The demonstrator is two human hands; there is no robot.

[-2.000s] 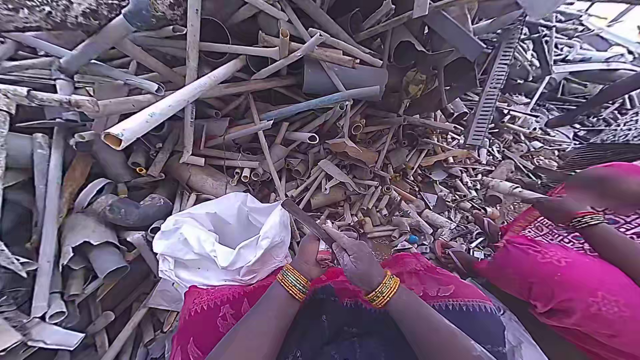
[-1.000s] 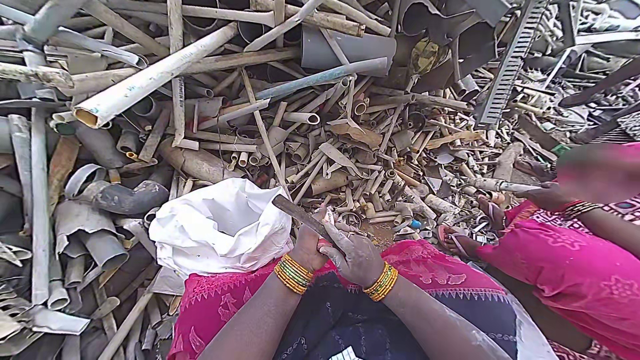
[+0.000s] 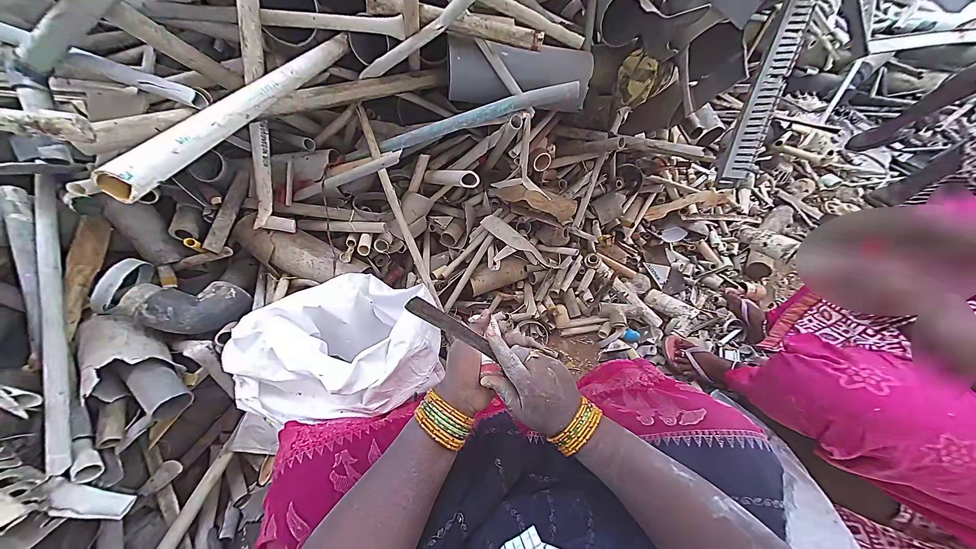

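Observation:
My left hand (image 3: 467,375) and my right hand (image 3: 537,385) meet over my lap, with yellow bangles at both wrists. A dark flat metal blade (image 3: 450,326) points up and left from between them. My right hand grips its lower end, with the fingers lying along it. The left hand is closed beside it, around something of which only a small red part shows; the rest is hidden. Just left of the hands stands an open white sack (image 3: 305,366), its inside in shadow.
Piled plastic pipes and broken pieces spread ahead and left, with a long white pipe (image 3: 221,118), a grey elbow pipe (image 3: 194,307) and a slotted grey strip (image 3: 766,91). A person in pink cloth (image 3: 854,389) sits close on the right, sandalled feet near the scrap.
The person on the right has moved an arm, now blurred, and the pipe seen in that hand earlier no longer shows there. My hands and the blade stay nearly as they were.

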